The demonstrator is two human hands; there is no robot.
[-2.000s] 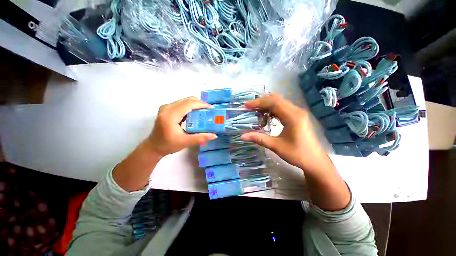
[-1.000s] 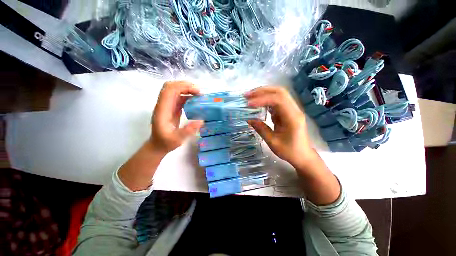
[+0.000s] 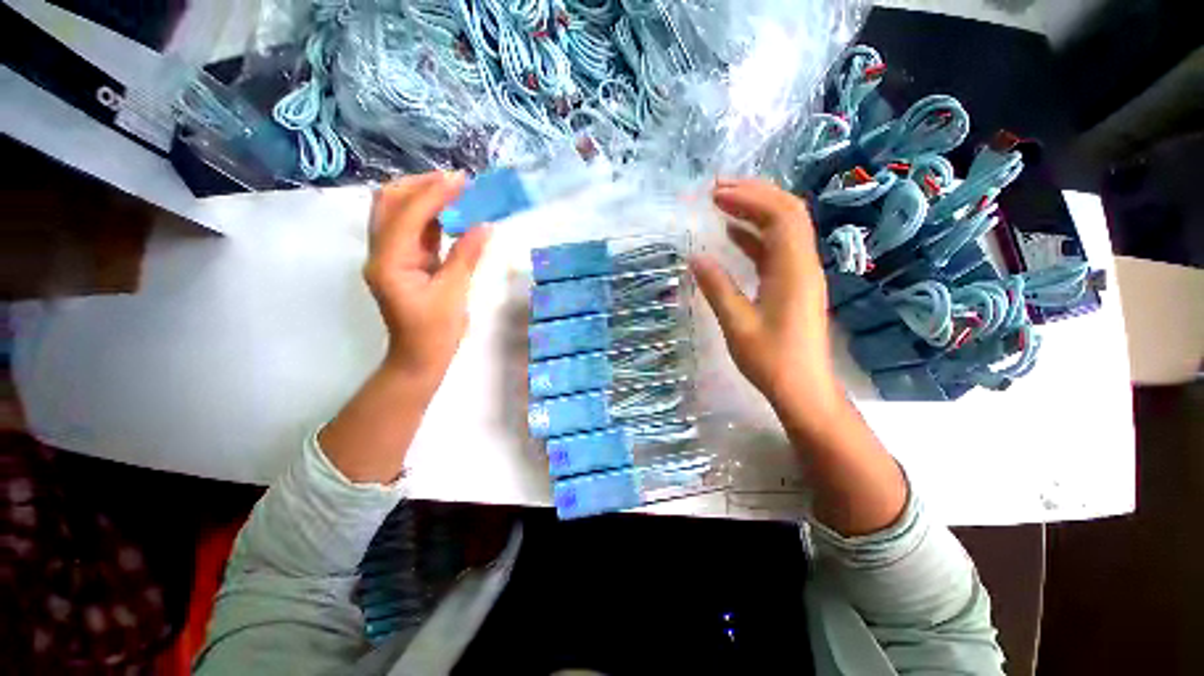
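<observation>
My left hand (image 3: 420, 271) holds a cable pack (image 3: 489, 201) by its blue end, raised above the table and tilted up to the right; its clear half is blurred. My right hand (image 3: 769, 284) is open and empty to the right of it, thumb and fingers apart. Below and between my hands, several finished cable packs (image 3: 572, 336) lie side by side in a column, blue ends left, clear ends with pale cable right. The lowest packs sit slightly askew near the table's front edge.
A heap of coiled cables (image 3: 522, 60) under crumpled clear plastic (image 3: 753, 79) lies at the back. Blue retail boxes (image 3: 911, 363) with cable loops stand at right. A carton of packs (image 3: 383, 574) shows below the table's edge at left. A panel edge (image 3: 119, 145) juts in at upper left.
The held pack has moved up and left, out of my right hand's grasp. My right hand has opened. The whole top of the column now shows.
</observation>
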